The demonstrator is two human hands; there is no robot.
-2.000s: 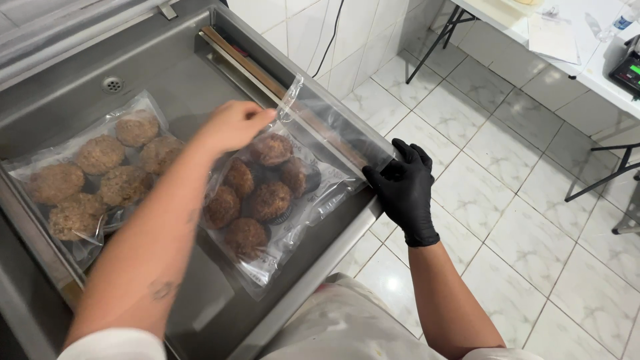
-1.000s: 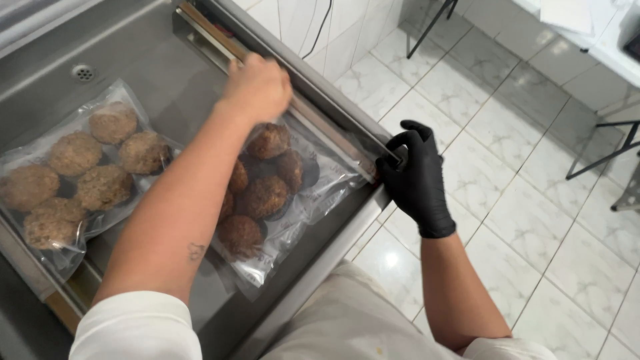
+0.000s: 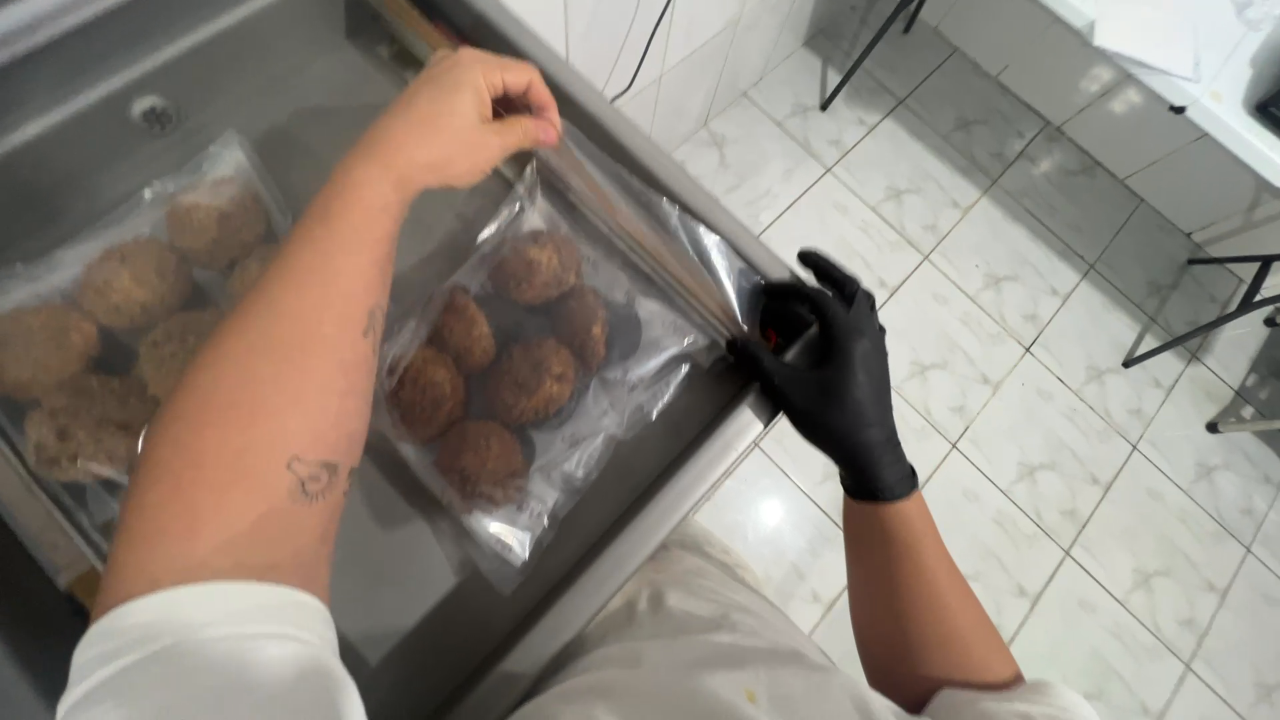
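Observation:
My bare left hand (image 3: 480,120) pinches one top corner of a clear plastic bag (image 3: 650,370). At the bag's other top corner, my right hand (image 3: 825,360) in a black glove grips the plastic. Between them the bag's mouth edge is stretched along the sealing bar (image 3: 630,240) of a metal chamber, which looks like a vacuum sealer. Several dark brown round patties (image 3: 532,380) lie inside this bag, flat on the chamber floor. Partly behind my left forearm lies a second clear bag (image 3: 235,160) with several lighter brown patties (image 3: 135,283).
The metal rim (image 3: 610,560) of the chamber runs along its near side. A round drain-like fitting (image 3: 153,114) is at the back left. White tiled floor (image 3: 1000,380) spreads to the right. A white table (image 3: 1200,60) with dark metal legs stands at the upper right.
My left hand has moved from above the bag to its top corner, and the bag's mouth is now pulled taut along the bar. My right hand stays by the chamber's corner.

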